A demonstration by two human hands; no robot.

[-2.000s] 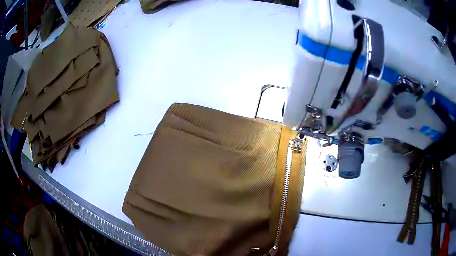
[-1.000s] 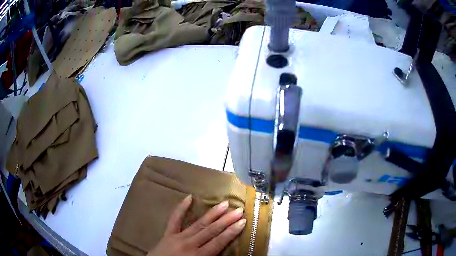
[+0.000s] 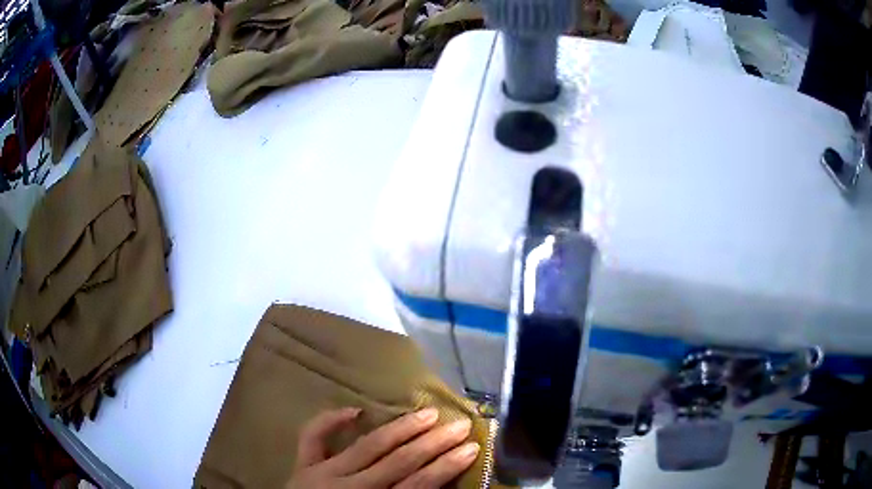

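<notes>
An olive-brown garment panel [image 3: 277,401] lies flat left of the machine head, with folds along it. A zip [image 3: 490,452] with shiny metal teeth runs along its right edge, partly hidden by the machine head. My left hand [image 3: 387,457] rests palm down on the panel beside the zip, fingers slightly apart, cut off by the bottom edge. The white sewing machine head [image 3: 612,239] with a blue stripe covers the needle area; the presser foot and needle are not clear. My right hand is not in view.
A stack of cut brown panels [image 3: 96,277] sits at the left table edge, with a dotted panel [image 3: 153,72] behind it. Crumpled brown pieces [image 3: 296,57] lie at the far edge. Brown zips [image 3: 784,460] show at lower right.
My left hand has come into view since the first frame and lies on the panel. The view has moved closer to the machine head, which now hides more of the zip and panel edge.
</notes>
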